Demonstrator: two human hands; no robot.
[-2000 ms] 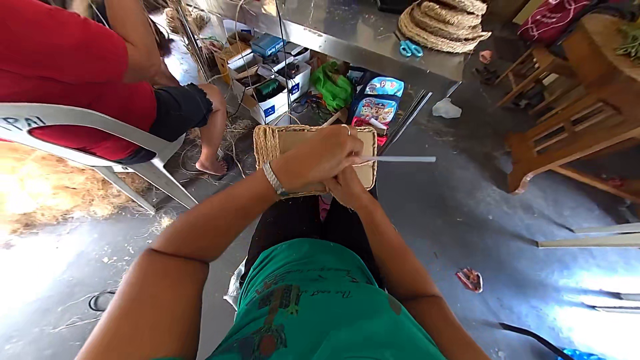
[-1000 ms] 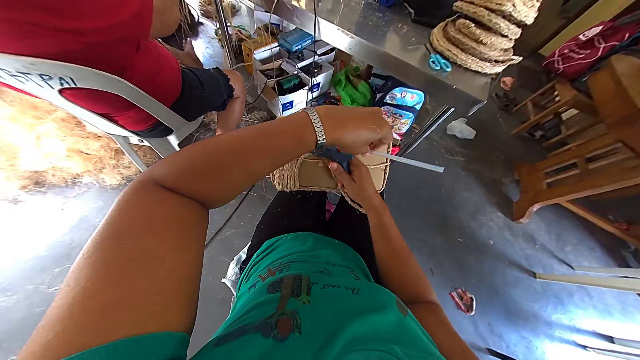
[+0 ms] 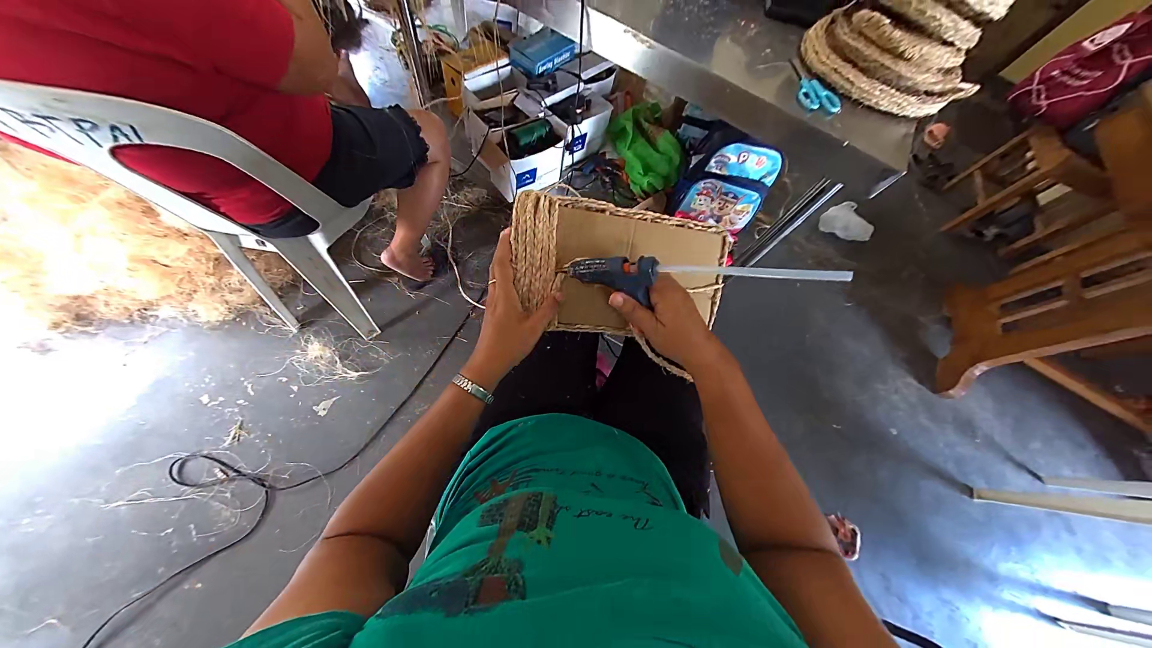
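My left hand (image 3: 513, 315) grips the left end of a rectangular cardboard piece (image 3: 594, 232) on my lap, its thumb on the rows of braided fiber rope (image 3: 535, 247) that cover that end. Rope also runs along the cardboard's edges. In my right hand (image 3: 670, 324) is a dark blue hot glue gun (image 3: 612, 272), its nozzle pointing left at the inner edge of the rope rows. A long translucent glue stick (image 3: 765, 273) sticks out of its back. A loose strand of rope (image 3: 661, 358) hangs below the right hand.
A person in red (image 3: 207, 99) sits on a white plastic chair (image 3: 216, 153) at the left. Ahead are boxes (image 3: 531, 148), a green bag (image 3: 645, 148) and a metal table (image 3: 702, 72) with rope coils (image 3: 877, 58) and blue scissors (image 3: 817, 94). A black cord (image 3: 387, 423) crosses the floor.
The left hand has come back from across the right hand to the left end of the cardboard. The glue gun, partly hidden a second ago, now shows fully in the right hand.
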